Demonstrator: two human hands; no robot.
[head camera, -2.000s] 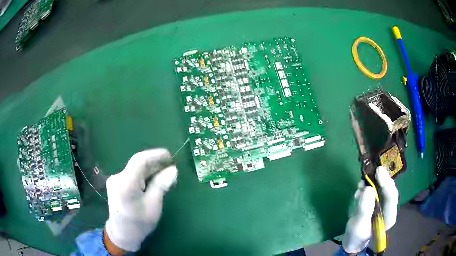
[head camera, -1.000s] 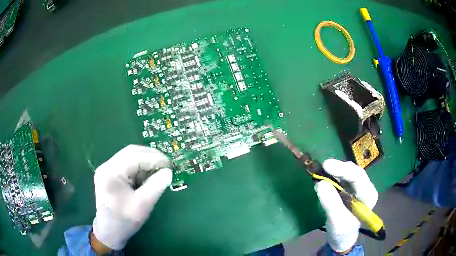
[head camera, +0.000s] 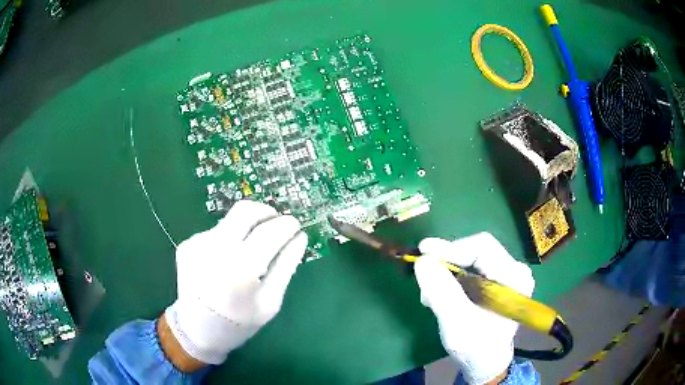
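Observation:
The green circuit board (head camera: 300, 135) lies on the green mat in the middle. My right hand (head camera: 473, 301), in a white glove, holds the yellow-handled soldering iron (head camera: 518, 302); its dark tip is at the lower part of the board, near the white connectors. My left hand (head camera: 236, 282), also white-gloved, is closed over the board's lower left corner. The thin solder wire (head camera: 143, 180) trails up from behind my left hand over the mat. Its working end is too fine to make out clearly near the iron's tip.
A dark iron stand (head camera: 537, 143) with a yellow-brown sponge (head camera: 550, 228) stands at the right. A yellow ring (head camera: 502, 57), a blue desoldering pump (head camera: 586, 128) and black ribbed fans (head camera: 635, 98) lie beyond. A second board (head camera: 34, 271) is at the far left.
The soldering iron has left the stand area and moved left over the board's lower edge. My left hand has moved right onto the board's lower left corner. The view has shifted.

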